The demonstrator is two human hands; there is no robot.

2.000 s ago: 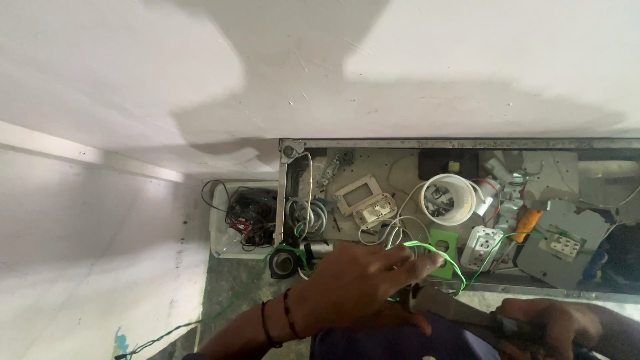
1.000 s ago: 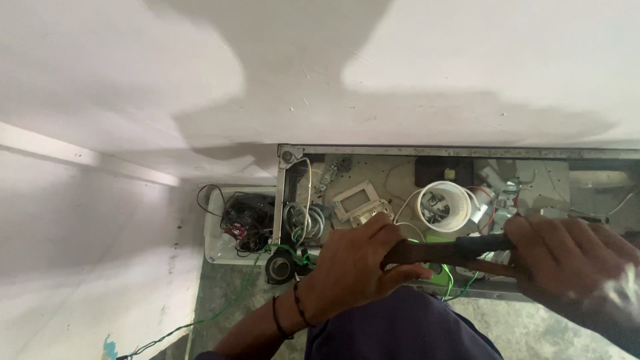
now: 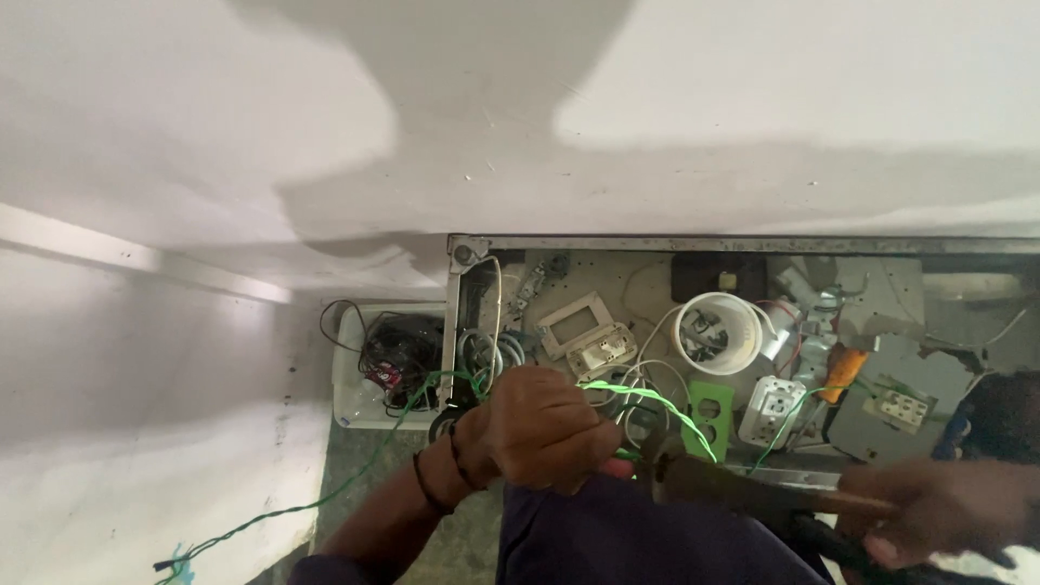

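Note:
My left hand (image 3: 552, 426), wearing dark bands at the wrist, is closed on a twisted green electrical wire (image 3: 650, 394), which loops out to the right over the frame. Another stretch of green twisted wire runs from near that hand to the lower left. My right hand (image 3: 934, 504) is blurred at the lower right and grips the handle end of a dark, pliers-like hand tool (image 3: 715, 487). The tool's broad head lies close to the left hand's fingers; whether its jaws touch the wire is hidden.
A metal-framed table (image 3: 650, 244) against the wall holds a white bucket (image 3: 756, 333) of small parts, a white socket (image 3: 774, 410), a green plate (image 3: 708, 426), an orange-handled tool (image 3: 845, 374) and a beige switch frame (image 3: 573, 325). A white tray (image 3: 349, 382) with dark cables stands at its left.
My right hand has moved down and to the right with the tool. A loop of green wire, largely hidden one second ago, shows above the tool again.

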